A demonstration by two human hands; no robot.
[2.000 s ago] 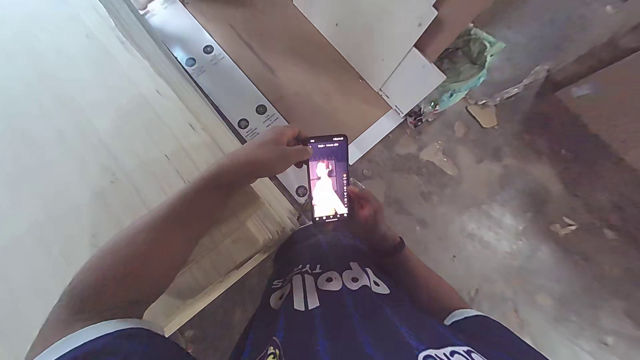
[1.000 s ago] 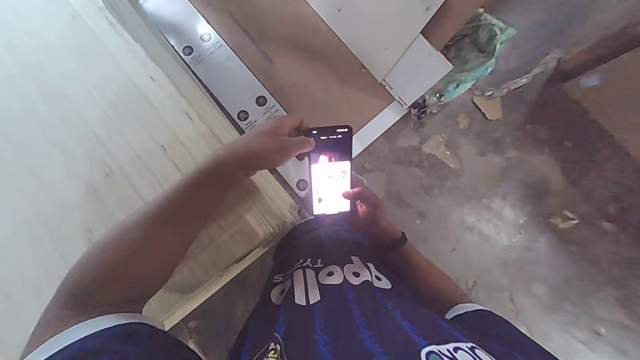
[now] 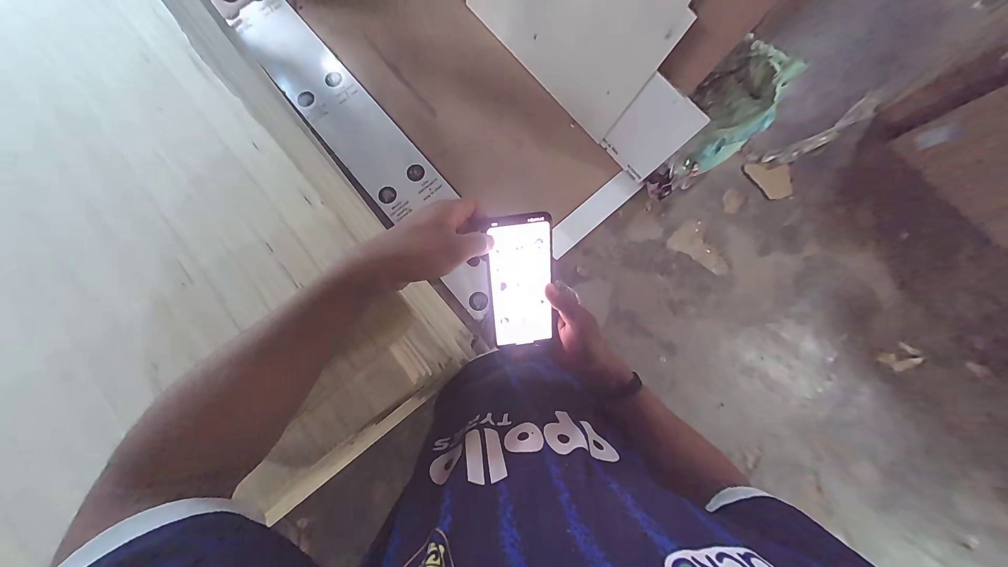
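Observation:
A black smartphone (image 3: 520, 283) with a bright, mostly white screen is held upright in front of my blue jersey. My left hand (image 3: 433, 242) grips its upper left edge, the thumb at the side of the screen. On the other side my right hand (image 3: 579, 327) holds the lower right edge, with the thumb along the rim and the other fingers hidden behind the phone. A dark band (image 3: 630, 386) circles my right wrist. What the screen shows is too washed out to tell.
A pale wooden board (image 3: 157, 236) lies at the left. Beside it runs a printed strip (image 3: 362, 126) with round marks, next to a brown sheet (image 3: 472, 110) and white panels (image 3: 583, 47). A green plastic bag (image 3: 740, 134) and broken scraps (image 3: 697, 246) lie on the concrete floor at the right.
The phone's screen has gone from a picture of a light figure on a dark ground to mostly white. My right thumb, over the screen one second ago, is now at the phone's edge.

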